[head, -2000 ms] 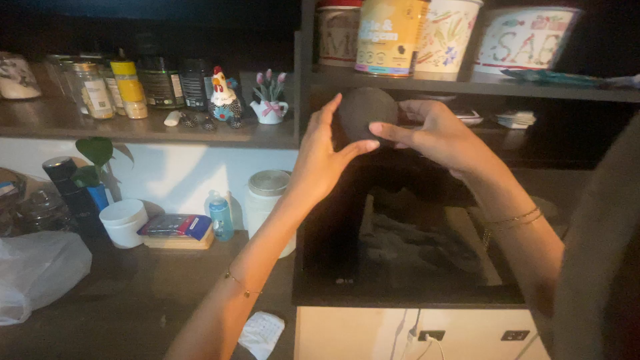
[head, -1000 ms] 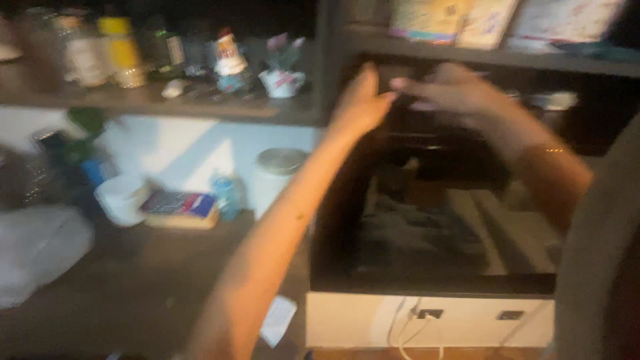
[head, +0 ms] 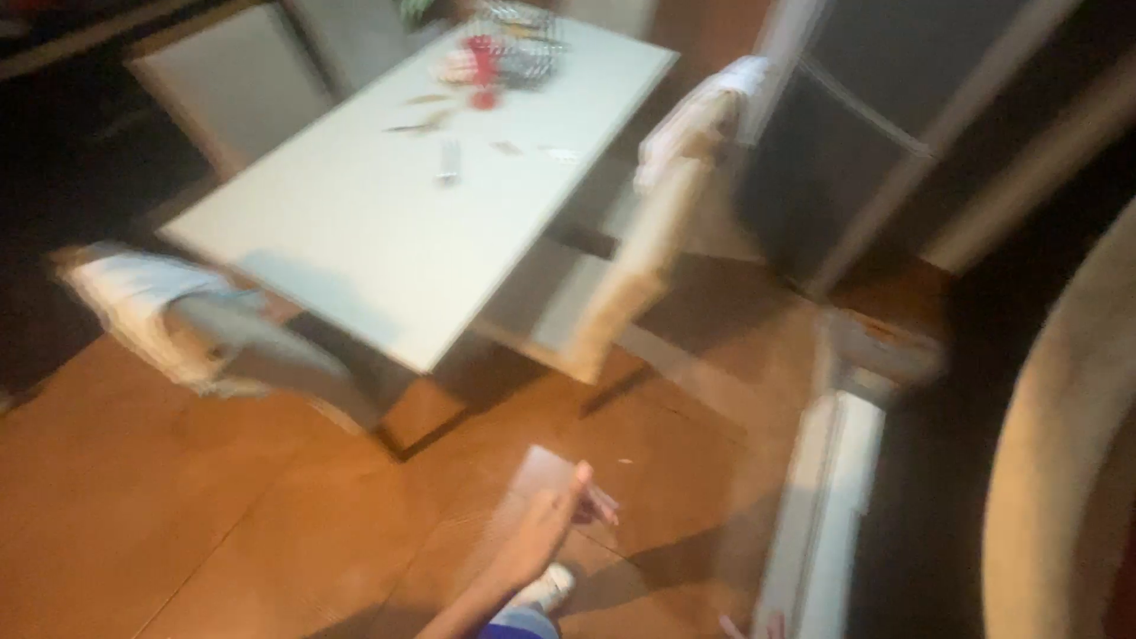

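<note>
The view is blurred. My left hand is low in the middle, above the brown floor, with thumb and fingers apart and no object visible between them. A pale, flat patch lies beside it; I cannot tell what it is. Only blurred fingertips of my right hand show at the bottom edge, so what it holds is hidden. Farther forward stands a white-topped table, bearing a wire basket, a red item and a small clear object.
A chair draped with cloth stands at the table's near left end, another draped chair along its right side. A long white ledge runs at the lower right. A white shoe shows on the floor.
The view has swung from the shelves to the table and floor. Two seconds ago both hands held a dark round object at the shelf; now they are low and apart, and that object is not visible.
</note>
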